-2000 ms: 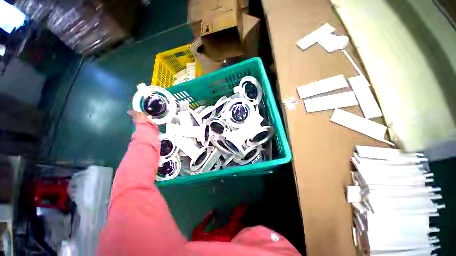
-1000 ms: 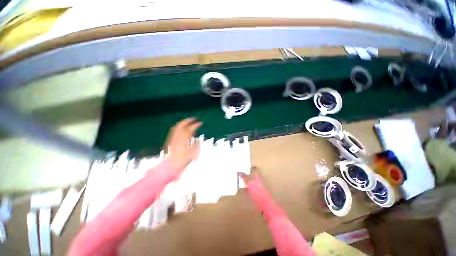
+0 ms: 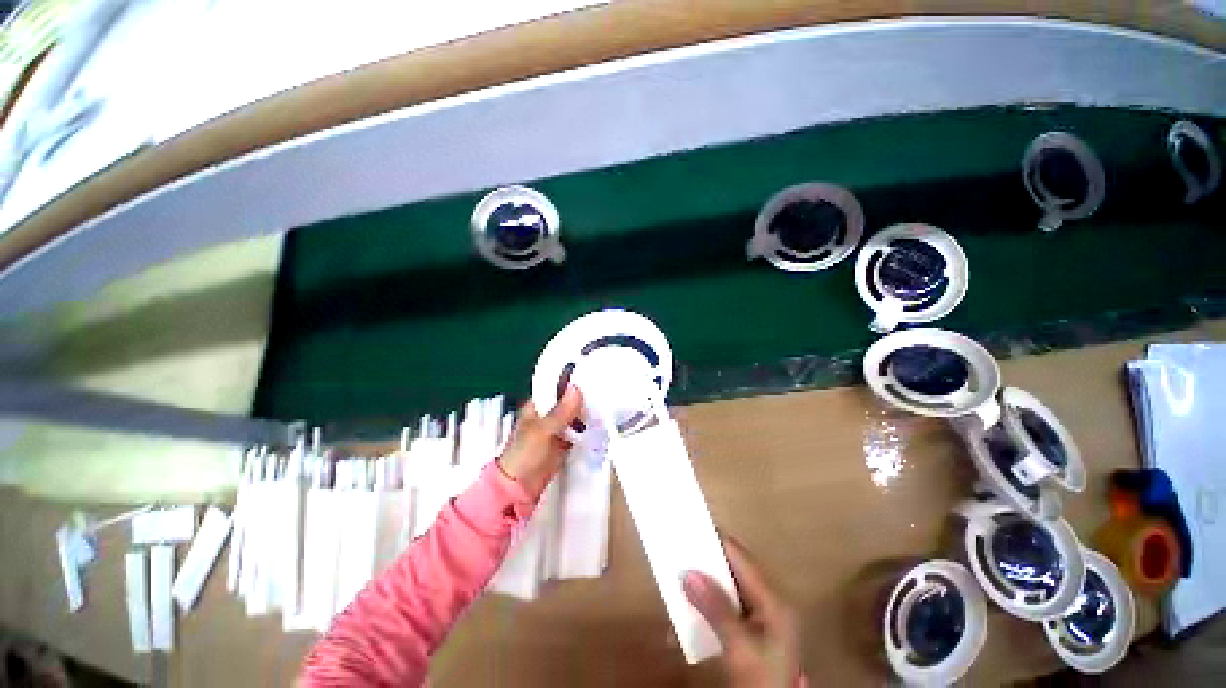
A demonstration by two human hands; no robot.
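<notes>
A white ring head (image 3: pixel 621 336) is at the upper end of a long flat white bar (image 3: pixel 670 527), over the bench near the belt's edge. My left hand (image 3: pixel 545 437) grips the ring at its lower left, thumb on its face. My right hand (image 3: pixel 753 621) holds the bar near its lower end; it is slightly blurred. The ring and bar meet at a small joint; whether they are locked together I cannot tell. A dense row of white bars (image 3: pixel 316 551) lies at the left on the bench, partly behind my left forearm.
Several rings lie on the green belt (image 3: pixel 403 309). More rings (image 3: pixel 934 621) lie at the bench's right, near a small glittering cluster (image 3: pixel 883 450), an orange tape roll (image 3: pixel 1154 551) and white sheets (image 3: pixel 1190 444). Flat strips (image 3: pixel 163 594) lie at far left, a pale foam slab (image 3: pixel 202 350) behind.
The view has turned from the crate to the bench. My hands have left the bar row and now hold a ring and a bar. One of the two nearer belt rings is gone from its place.
</notes>
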